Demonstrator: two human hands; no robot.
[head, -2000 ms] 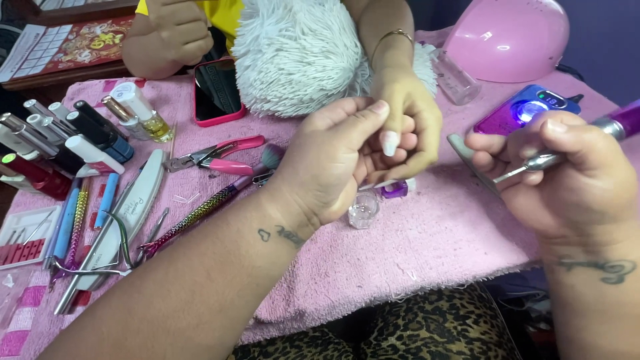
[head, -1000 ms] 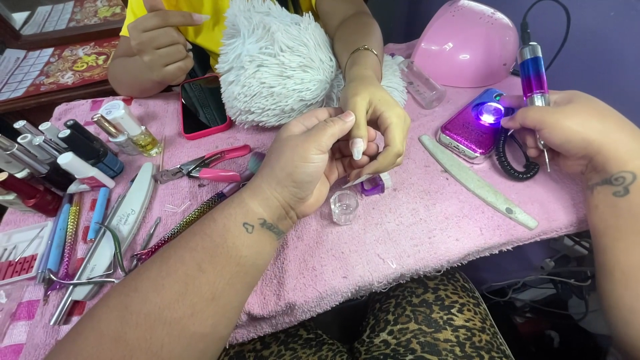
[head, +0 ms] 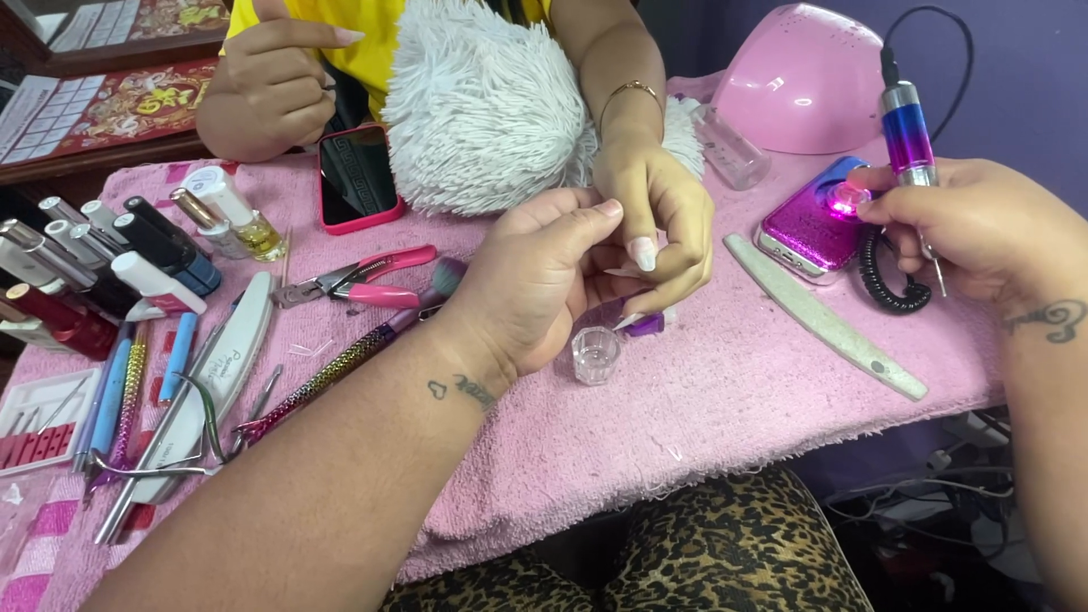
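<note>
My left hand point(head: 544, 272) holds the fingers of another person's hand point(head: 659, 217), whose nails are long and whitish. In my right hand point(head: 952, 212) is an electric nail drill point(head: 908, 132) with a blue and purple body, its thin bit pointing down. My right fingertips touch a glowing pink knob on the drill's purple control box point(head: 816, 217). A nail file point(head: 820, 314) lies on the pink towel between my hands. Below the held hand stands a small clear faceted cup point(head: 596, 354), with a purple item point(head: 646, 323) behind it.
At left are nail polish bottles point(head: 68, 314), a pink-handled tip cutter point(head: 365, 276), a large file point(head: 225, 365) and several brushes. A fluffy white cushion point(head: 484, 110), a red-cased phone point(head: 359, 178), a clear bottle point(head: 731, 149) and a pink nail lamp point(head: 799, 81) stand farther back.
Two seconds ago my right hand held the file along with the drill; the file now lies on the towel. My right hand has moved to the control box, whose light went from blue to pink.
</note>
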